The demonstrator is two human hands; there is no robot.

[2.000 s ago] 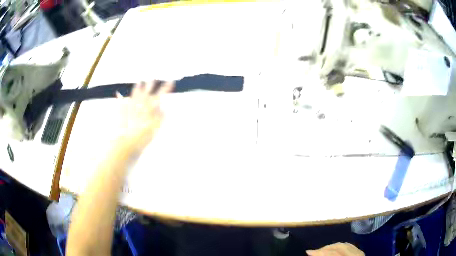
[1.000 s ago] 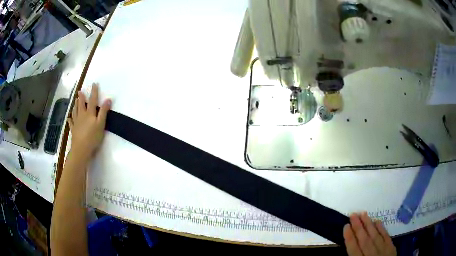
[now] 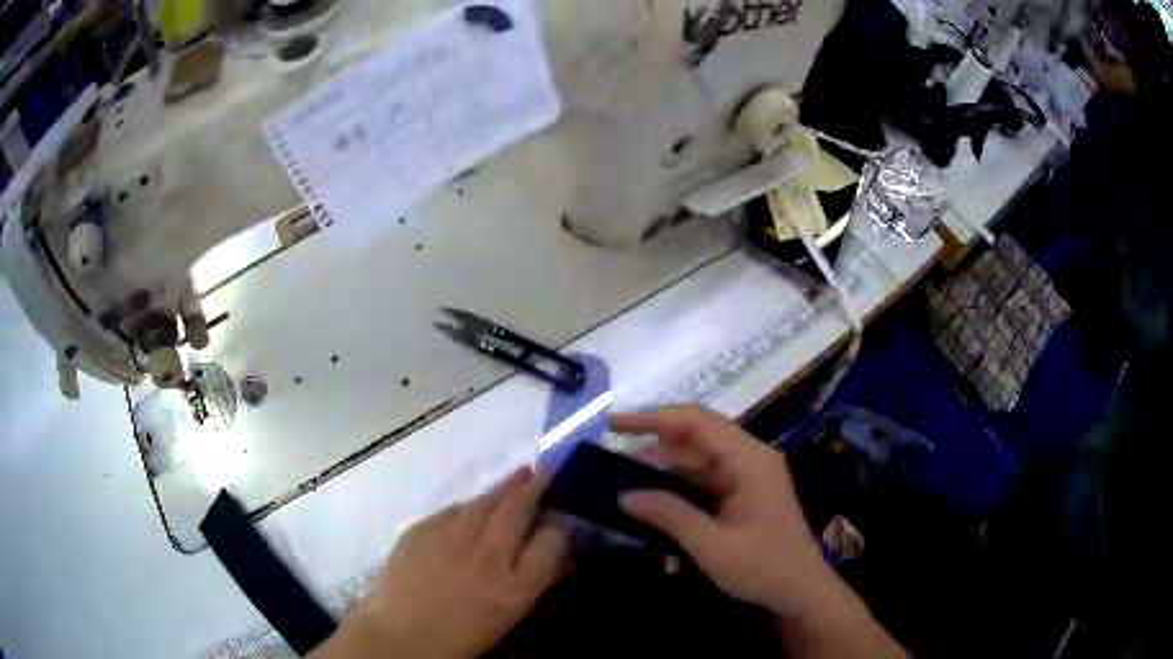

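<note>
My right hand point(image 3: 727, 509) grips one end of a black elastic band point(image 3: 615, 489) between thumb and fingers, at the table's front edge beside the blue tape strip point(image 3: 575, 409). My left hand point(image 3: 463, 566) lies on the table next to it, fingertips close to the band; whether it holds the band is hidden. The band's other end point(image 3: 264, 566) shows left of my left hand, flat near the machine bed's corner. Dark thread snips point(image 3: 515, 349) lie on the machine bed, handle end on the blue tape.
The off-white sewing machine point(image 3: 618, 116) stands behind, with a written notebook sheet point(image 3: 418, 122) on it. Its lit needle area point(image 3: 203, 406) is at left. A measuring tape point(image 3: 753, 354) runs along the front edge. Crumpled foil point(image 3: 897, 193) and black cloth point(image 3: 875, 64) are at upper right.
The view has swung right. My left hand has left the band's far end and is now beside my right hand. The snips look unmoved on the bed.
</note>
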